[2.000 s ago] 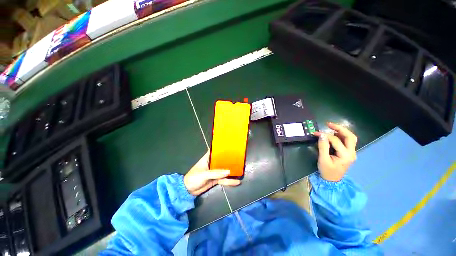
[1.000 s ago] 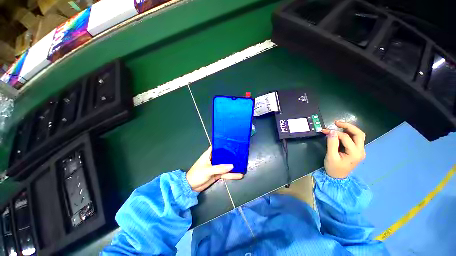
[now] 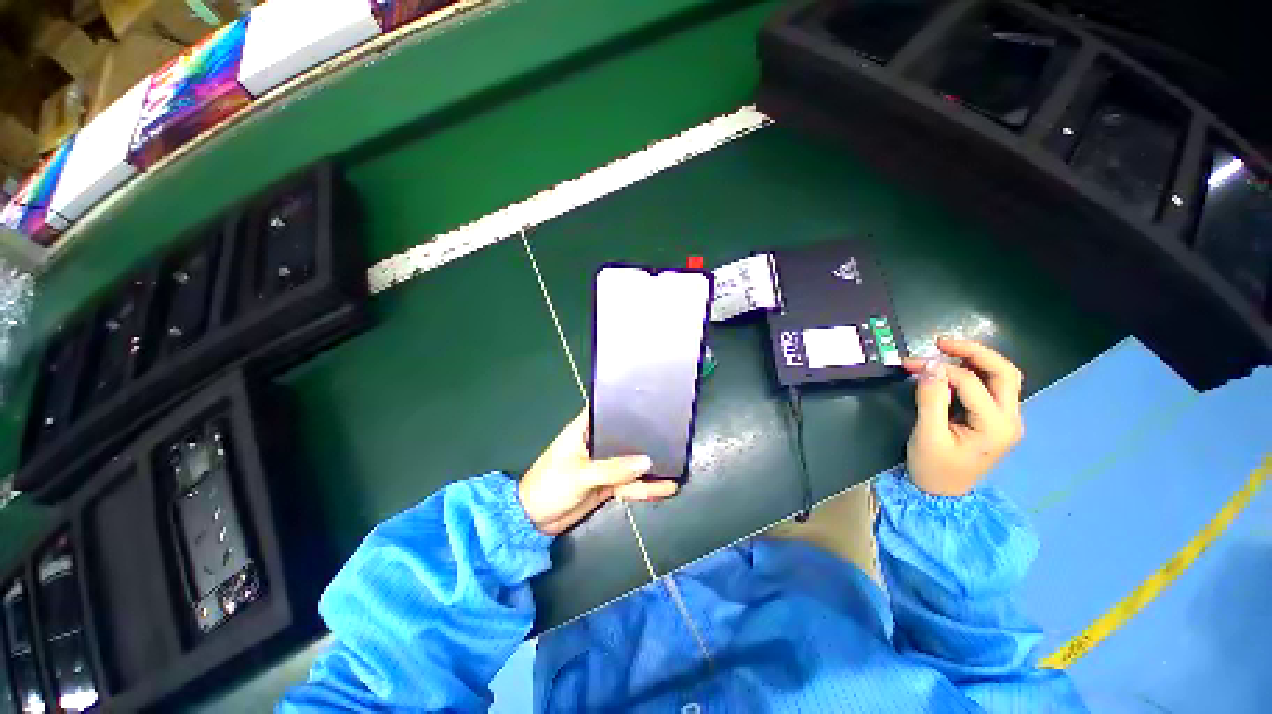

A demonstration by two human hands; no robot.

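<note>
A phone screen [image 3: 649, 366], lit pale white to grey, is face up in my left hand [image 3: 586, 481], which grips its lower end with the thumb on its front. A small red tab [image 3: 696, 262] shows at its top right. The flat black screen tester [image 3: 841, 310] lies to its right. A printed pale ribbon cable [image 3: 744, 287] runs from the tester towards the screen; its end is hidden. My right hand [image 3: 963, 414] has its bent fingertips at the tester's green edge [image 3: 884, 339] and holds nothing that I can see.
Foam trays with dark screens stand at left [image 3: 126, 523] and upper right [image 3: 1039, 154]. A thin black lead [image 3: 799, 453] runs from the tester to the bench's near edge. White and multicoloured boxes [image 3: 188, 105] line the far ledge. Blue floor with a yellow line lies at right.
The screen's picture has gone from orange to blue to pale white-grey. Both hands have kept almost the same place since a second ago.
</note>
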